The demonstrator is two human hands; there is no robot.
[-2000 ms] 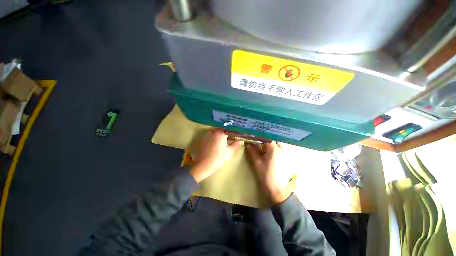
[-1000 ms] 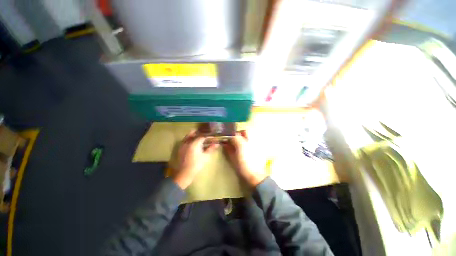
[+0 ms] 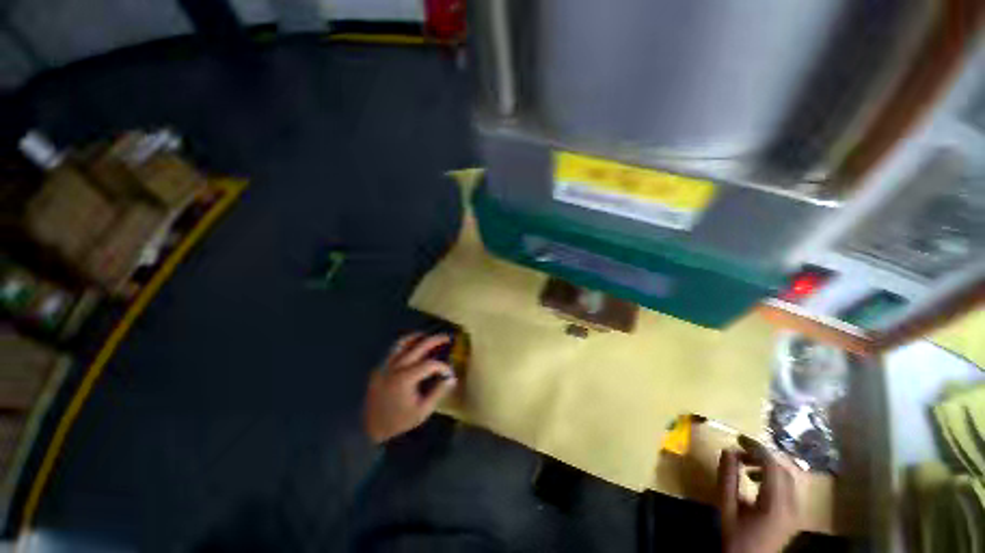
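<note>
The yellowish panel (image 3: 540, 378) lies under the press head, its near edge overhanging the bench. The brown-red die (image 3: 589, 304) is below the green part of the press head (image 3: 637, 254). A small dark badge (image 3: 578, 331) lies on the panel just in front of the die. My left hand (image 3: 410, 387) is at the panel's left edge, fingers apart and curved, beside a yellow button box (image 3: 461, 352). My right hand (image 3: 759, 495) is over the bench at the lower right, right of another yellow box (image 3: 678, 434). It is blurred, with fingers apart and nothing visible in it.
A clear bag of dark badges (image 3: 801, 432) lies on the bench at right. The control box (image 3: 837, 292) with a lit red switch stands behind it. Olive-yellow panels (image 3: 956, 464) are at the far right. Cartons (image 3: 108, 216) stand on the floor at left.
Both hands have left the die area and moved apart, left hand to the left, right hand to the lower right. The die and badge now show uncovered. The view has shifted.
</note>
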